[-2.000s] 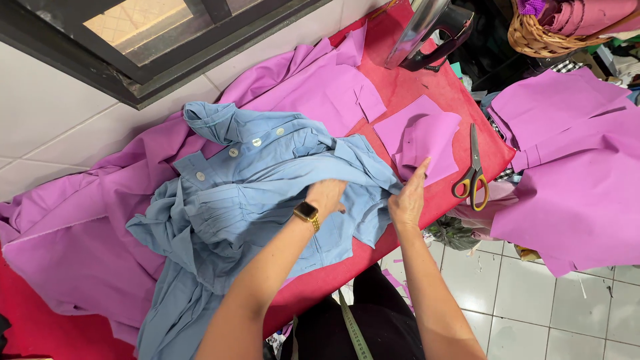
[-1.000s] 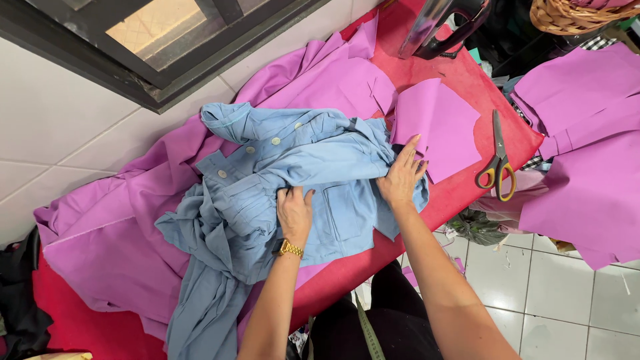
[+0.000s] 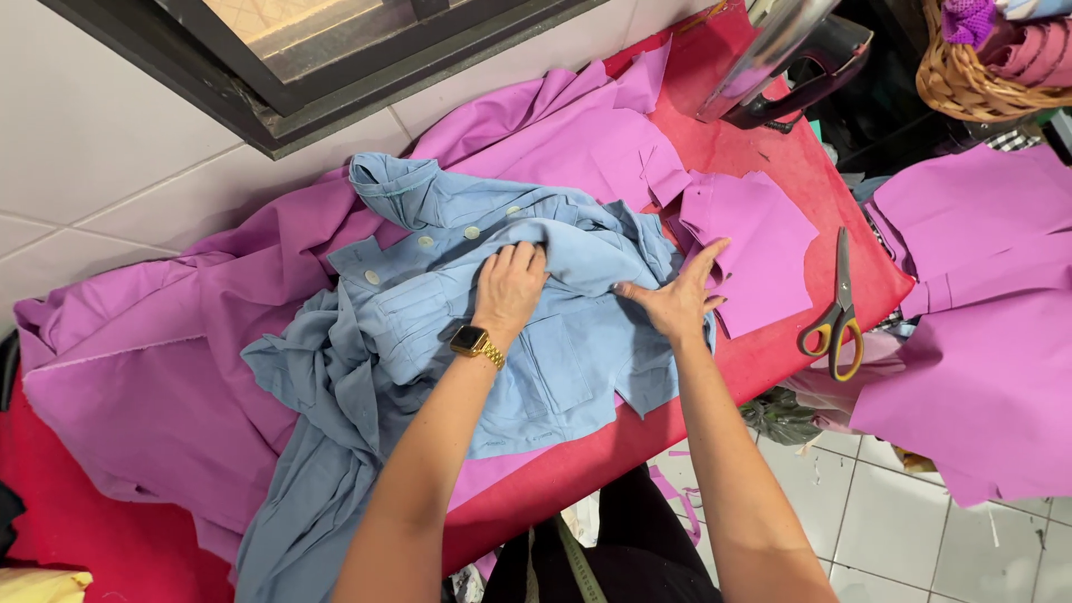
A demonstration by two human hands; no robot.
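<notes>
A light blue buttoned garment (image 3: 557, 360) lies crumpled over purple fabric (image 3: 159, 419) on a red-covered table (image 3: 553, 494). My left hand (image 3: 511, 289), with a gold-banded watch at the wrist, has its fingers bent on a raised fold of the blue cloth; the fingertips are partly hidden in it. My right hand (image 3: 677, 297) is spread at the garment's right edge, thumb on the blue cloth, fingers over the edge of the cut purple pieces (image 3: 762, 251). Whether it pinches any cloth is unclear. Scissors (image 3: 840, 310) with yellow and black handles lie right of those pieces.
An iron (image 3: 783, 67) stands at the table's back right. Beyond the right edge hang more purple pieces (image 3: 988, 335), with a wicker basket (image 3: 963, 79) of rolled fabric above. A tiled wall and dark window frame (image 3: 285, 109) border the back. A tape measure (image 3: 578, 561) hangs near my body.
Both hands have stayed on the blue garment while its folds shifted. My left hand now lies farther up the cloth than one second ago. The upper purple piece beside my right hand has changed its fold.
</notes>
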